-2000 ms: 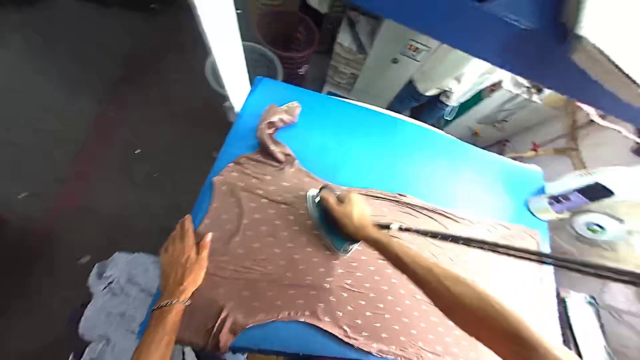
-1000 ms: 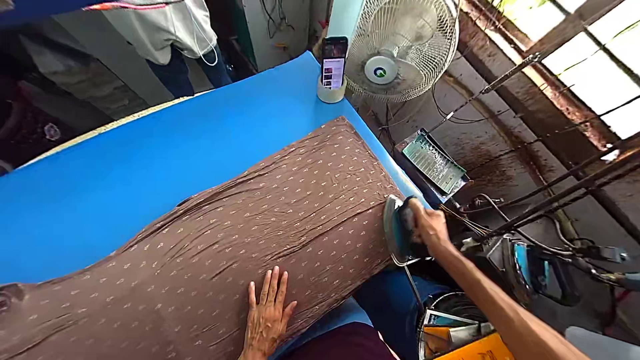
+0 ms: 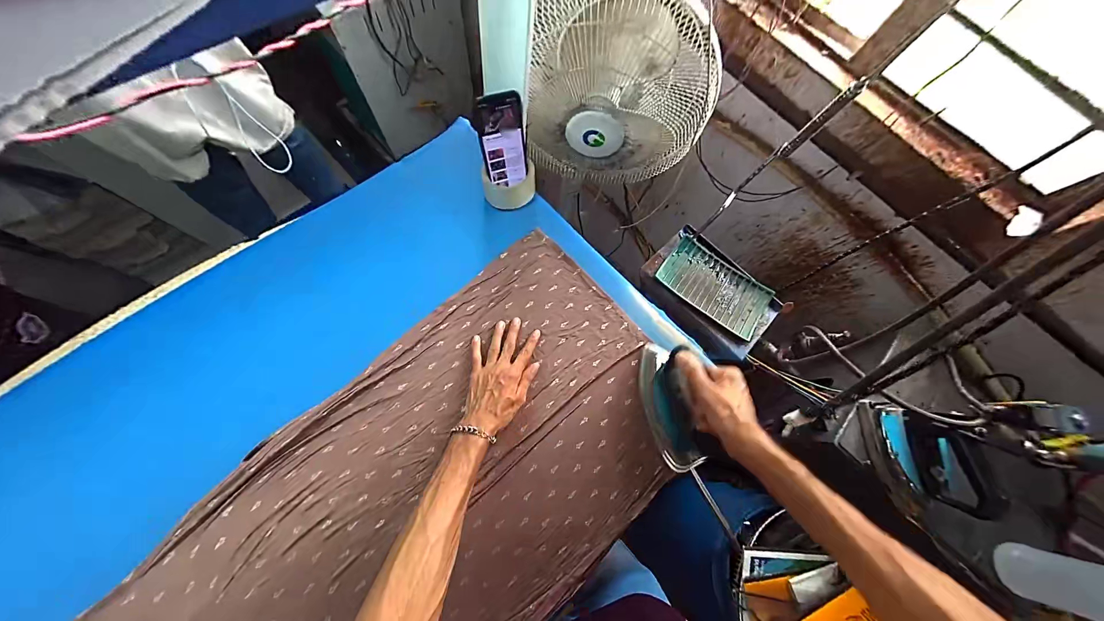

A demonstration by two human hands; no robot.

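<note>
A brown garment with a small pale print lies spread and wrinkled over the blue-covered ironing table. My left hand rests flat on the cloth, fingers spread, a chain bracelet at its wrist. My right hand grips the handle of a clothes iron, whose soleplate is at the garment's right edge, by the table's side. The palm and part of the handle are hidden under my right hand's fingers.
A phone leans in a round pale holder at the far corner, before a fan. A metal stand with a ribbed plate sits beyond the right edge. A second iron, cords and a basket are right. A person in jeans stands behind.
The view has swung to the table's far right end since two seconds ago. Over the last second my left hand has slid up the cloth, away from me. The iron remains near the garment's right edge.
</note>
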